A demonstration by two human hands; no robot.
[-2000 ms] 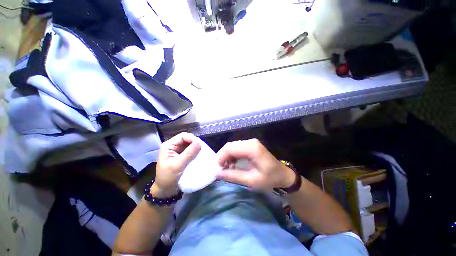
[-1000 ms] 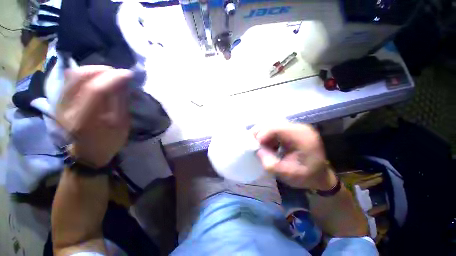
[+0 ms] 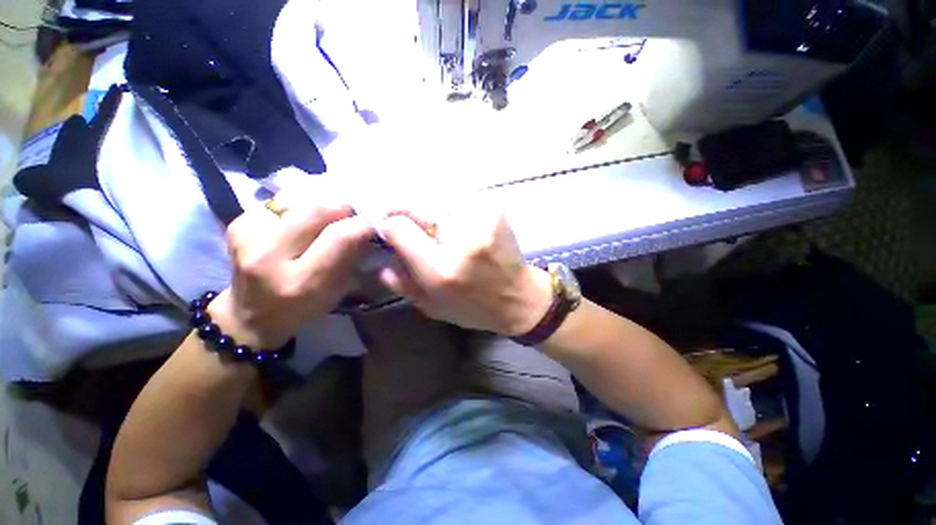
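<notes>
My left hand (image 3: 293, 261) and my right hand (image 3: 457, 261) are close together at the table's front edge, left of centre. Their fingertips pinch a dark edge of the white garment panel (image 3: 164, 195), which is heaped at the left with a black panel (image 3: 221, 67) on it. The fingers hide most of the gripped part. The small white piece cannot be made out. The presser foot and needle (image 3: 462, 82) of the sewing machine (image 3: 677, 62) stand beyond my hands, apart from them.
Thread snips (image 3: 602, 126) lie on the machine bed. A black pouch (image 3: 747, 156) with a red round item (image 3: 696, 172) lies near the table's right end. The ruler-marked table edge (image 3: 657, 241) runs in front. Dark cloth (image 3: 852, 379) is at the lower right.
The small white piece, earlier in my fingers over my lap, no longer shows. My left hand has reached into the heap at left, and both hands have come together at the garment edge.
</notes>
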